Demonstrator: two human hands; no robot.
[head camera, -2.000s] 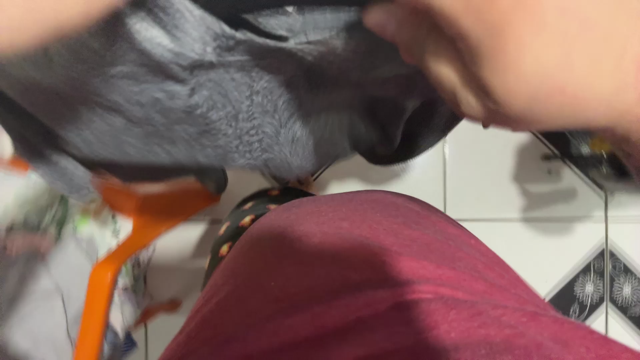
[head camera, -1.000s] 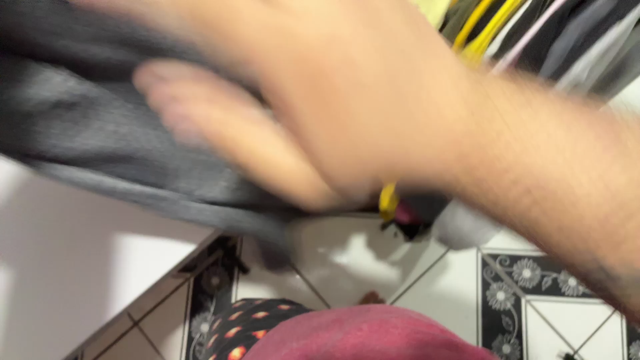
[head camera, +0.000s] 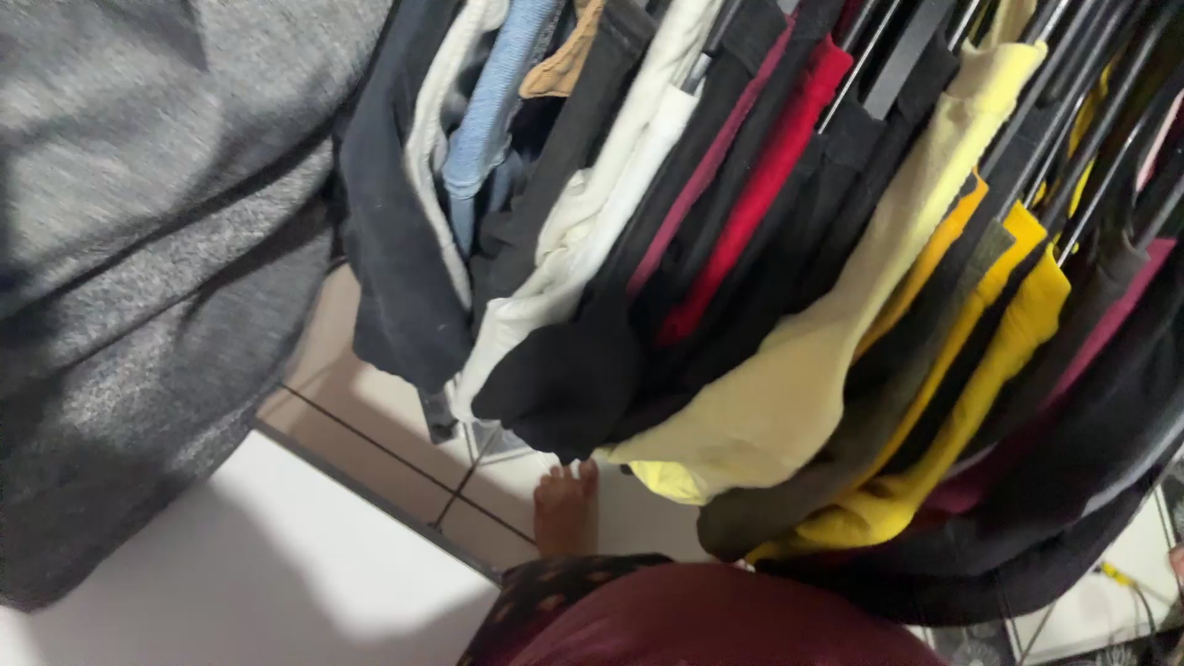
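Note:
Neither of my hands clearly shows in the head view; at most a sliver of skin is at the right edge, and I cannot tell what it belongs to. A dark grey heathered garment (head camera: 166, 305) fills the left side, creased and hanging close to the camera, partly over a white surface; what holds it is out of view. To its right hangs a dense row of clothes, among them a pale yellow garment (head camera: 786, 379), a yellow one (head camera: 980, 407), a red one (head camera: 758, 194), a white one (head camera: 592, 240) and a light blue denim piece (head camera: 495, 120).
The white flat surface (head camera: 305, 546) has its edge at lower left. Dark hangers (head camera: 1101, 120) crowd the upper right. Below are a tiled floor (head camera: 370, 416), a bare foot (head camera: 564, 509) and my maroon top (head camera: 712, 615). A cable with a yellow part lies at lower right.
The hand and forearm across the view one second ago have left it. The view has swung far toward the hanging clothes. The orange object seen two seconds ago is out of view.

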